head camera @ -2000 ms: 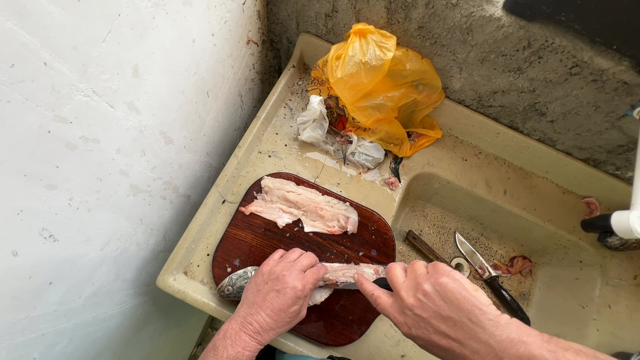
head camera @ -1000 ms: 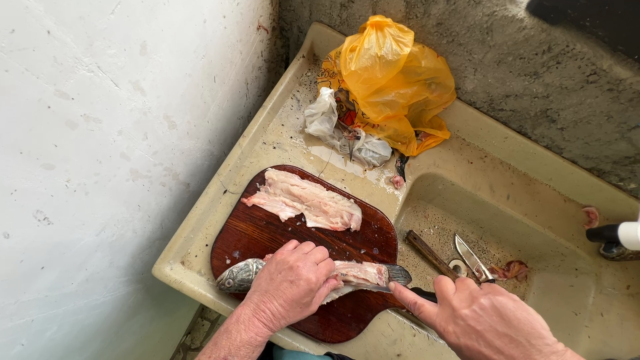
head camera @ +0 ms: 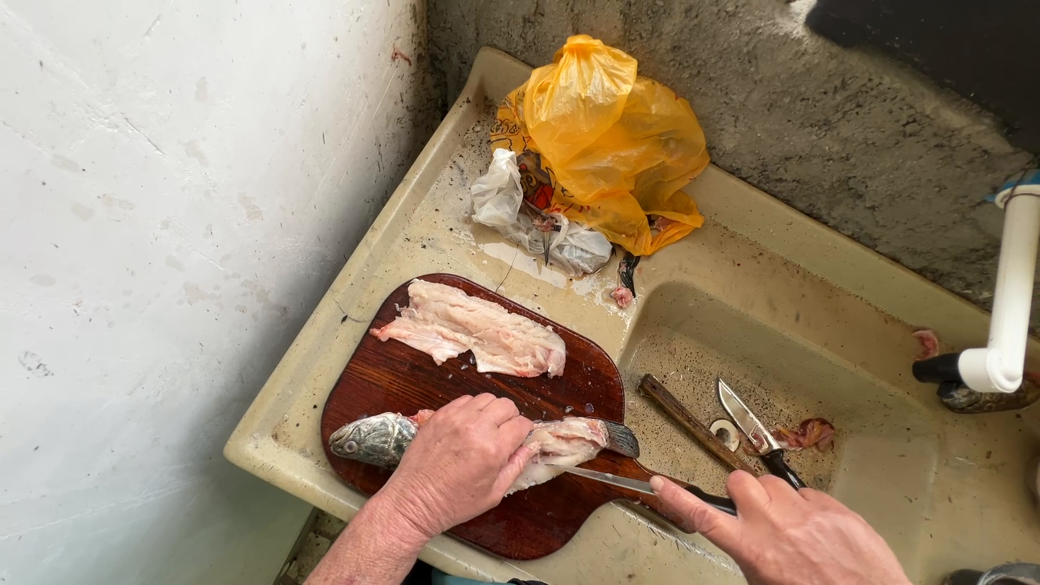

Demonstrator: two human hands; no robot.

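A whole fish with its head at the left and tail at the right lies across the lower part of a dark red wooden cutting board. My left hand presses down on the middle of its body. My right hand grips the black handle of a thin-bladed knife, index finger stretched along it. The blade's tip end touches the pale flesh near the tail, just right of my left fingers. Above the fish, a pale fillet lies flat on the board.
The board rests on a stained beige sink's drainboard. An orange plastic bag and a crumpled white bag stand behind. In the basin lie another knife, a wooden-handled tool and scraps. A white pipe is at right.
The knife, near the tail a second ago, is now lower and farther from the tail fin, its blade angled at the flesh's lower edge. My left hand still presses on the fish.
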